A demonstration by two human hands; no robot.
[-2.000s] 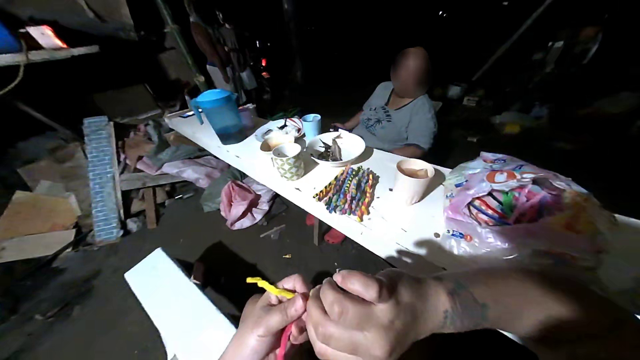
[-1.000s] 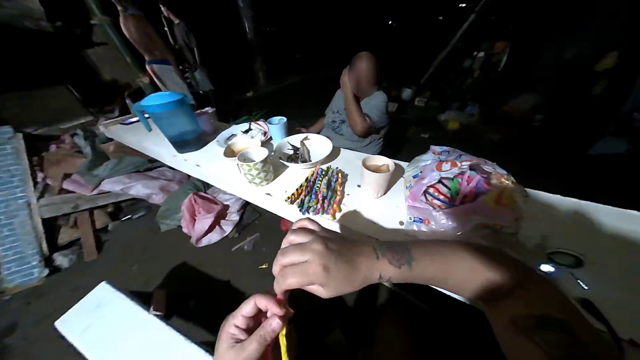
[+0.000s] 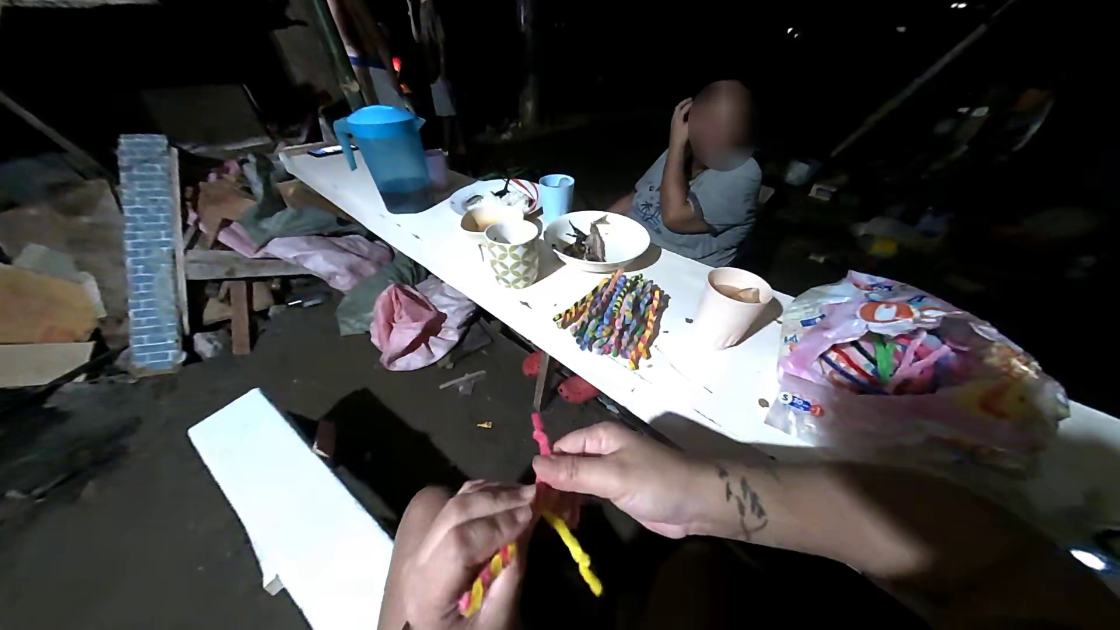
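My left hand (image 3: 477,542) is closed around a red and yellow twisted strand (image 3: 487,577), whose braided lower end sticks out below the fingers. My right hand (image 3: 612,477) pinches the pink-red strand just above, close against the left fingers; its loose tip points up. A yellow strand end (image 3: 575,553) hangs free beneath the right hand. Beyond the hands, a pile of multicoloured twisted strands (image 3: 617,317) lies on the long white table (image 3: 682,376). What the strands are made of cannot be told.
A pink printed plastic bag (image 3: 910,367) with colourful contents sits right of a pale cup (image 3: 733,311). Farther back stand a plate (image 3: 598,241), a patterned mug (image 3: 512,254), a blue cup (image 3: 556,196) and a blue pitcher (image 3: 388,157). A person (image 3: 700,192) sits across; a white bench (image 3: 297,516) is lower left.
The yellow end, beside the left hand two seconds ago, now hangs below my right hand. The braided part shows under my left fingers. The seated person has raised a hand to the head.
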